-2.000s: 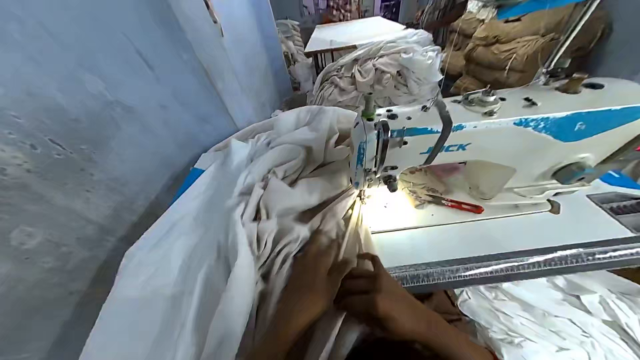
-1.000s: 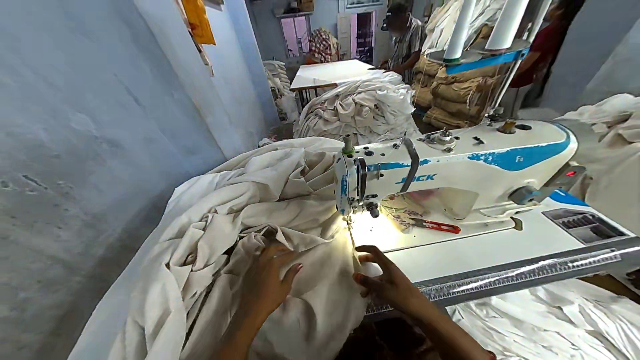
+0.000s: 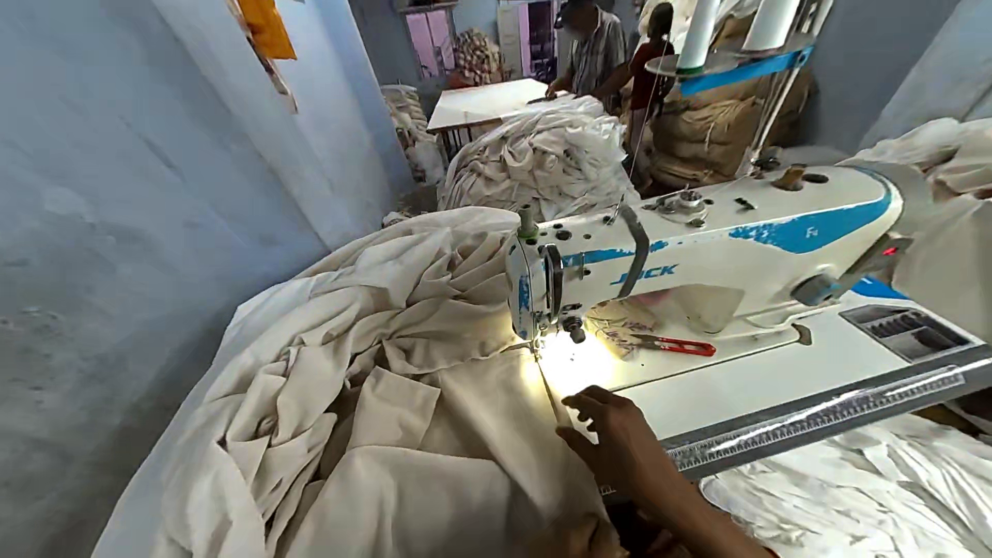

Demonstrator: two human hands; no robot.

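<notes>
A large beige fabric (image 3: 465, 403) lies in deep folds over the left of the sewing table, its edge running under the lit needle area of a white and blue Jack sewing machine (image 3: 697, 256). My right hand (image 3: 612, 434) is just in front of the needle, thumb and fingertips on the folded fabric edge. A brown shape at the bottom edge may be my left hand (image 3: 577, 539); its fingers cannot be made out. Red-handled thread snips (image 3: 674, 345) lie under the machine arm, beside a patterned cloth (image 3: 620, 322).
A ruler strip (image 3: 821, 415) runs along the table's front edge, above white fabric (image 3: 860, 488). Thread cones (image 3: 700, 35) stand behind the machine. Beyond are a fabric heap (image 3: 542, 159), a white table (image 3: 484, 101) and two people (image 3: 597, 54) (image 3: 651, 70). A wall (image 3: 155, 155) borders the left.
My left hand, spread on the fabric a second ago, has left that spot. Two seconds ago both hands were close together at the fabric edge. The right hand remains near the needle.
</notes>
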